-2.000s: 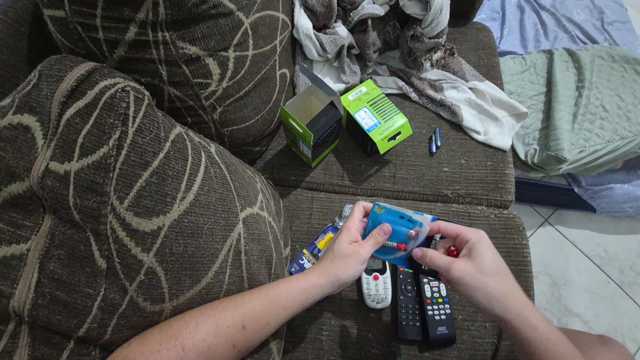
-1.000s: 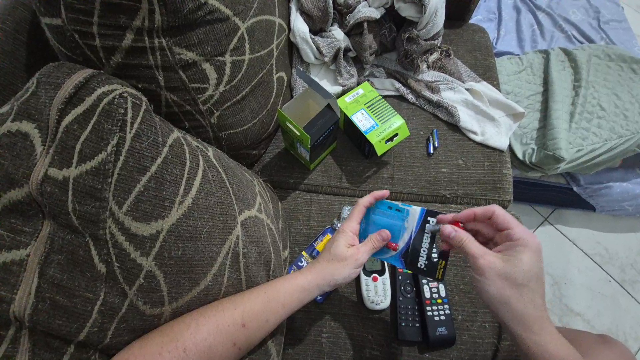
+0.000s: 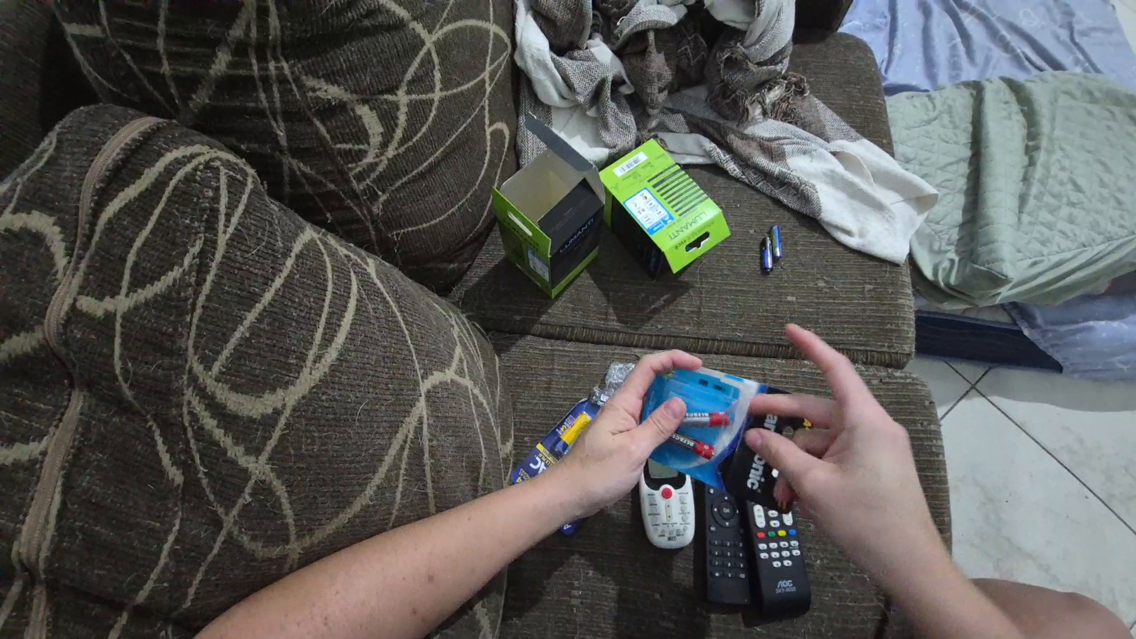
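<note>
My left hand [image 3: 626,439] grips the left side of a blue Panasonic battery charger pack [image 3: 723,395], its thumb over the front. Two red-tipped batteries [image 3: 697,444] show at the pack's front; whether they lie inside it is unclear. At the pack's black right side is my right hand [image 3: 821,435], thumb and middle finger near its edge and index finger raised; whether it grips the pack is not clear. Below lie a white remote control [image 3: 667,515], a black remote [image 3: 726,555] and a second black remote with coloured buttons [image 3: 781,568]. A blue and yellow package [image 3: 550,448] is partly behind my left hand.
On the sofa seat [image 3: 701,315] stand an open green and black box [image 3: 555,231] and another such box [image 3: 670,209]. Two blue batteries [image 3: 770,248] lie right of them. A checked blanket [image 3: 825,169] is heaped behind. Large patterned cushions [image 3: 266,355] fill the left side.
The two red-tipped batteries now show side by side at the pack; one second ago a red tip was at my right fingers. My right index finger has lifted.
</note>
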